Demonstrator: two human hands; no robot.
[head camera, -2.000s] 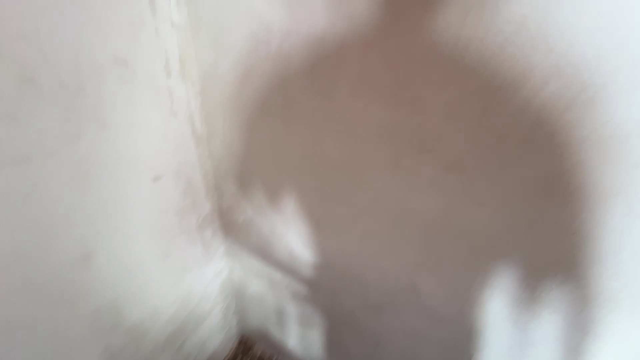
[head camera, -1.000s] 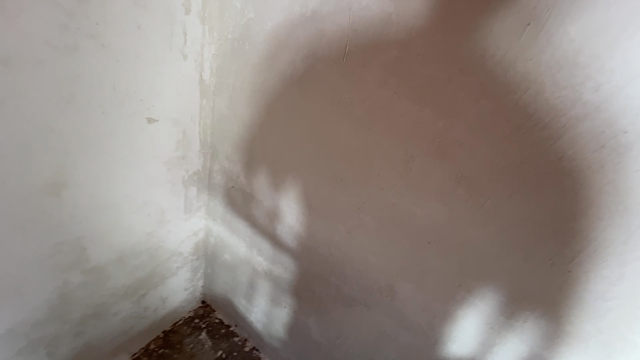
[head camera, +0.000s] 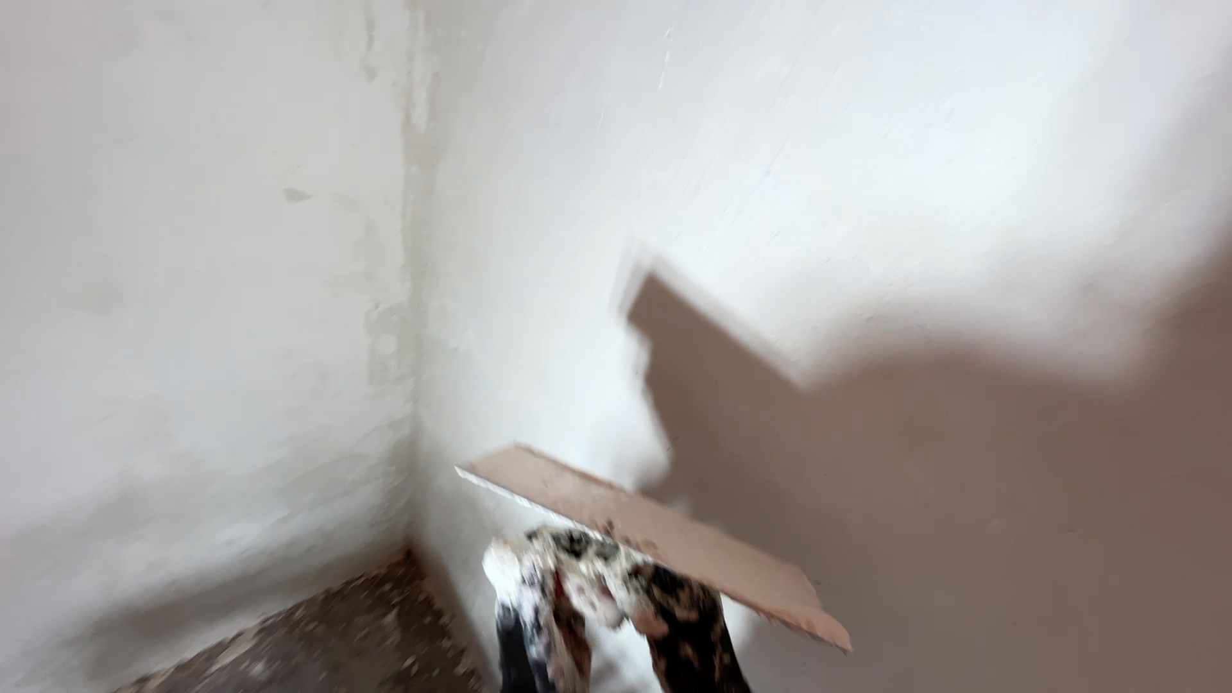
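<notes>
A wide flat plastering blade, coated with pinkish-brown plaster on its upper face, slants down to the right at the lower middle. Its far left corner is near the corner of the walls; whether any edge touches the wall I cannot tell. Under it are blurred black parts caked with white and pinkish plaster, running out of the bottom of the view. Whether these are handle parts or gloved fingers is not clear. Neither my left hand nor my right hand can be made out plainly. A sharp shadow of the blade falls on the right wall.
Two pale plastered walls meet in a corner; the left wall has patches and a small chip mark. Dark flooring with pale specks shows at the lower left. A large soft shadow covers the lower right wall.
The plaster-coated blade has come into view at the bottom middle. The large shadow has moved off much of the upper right wall, which is now brightly lit.
</notes>
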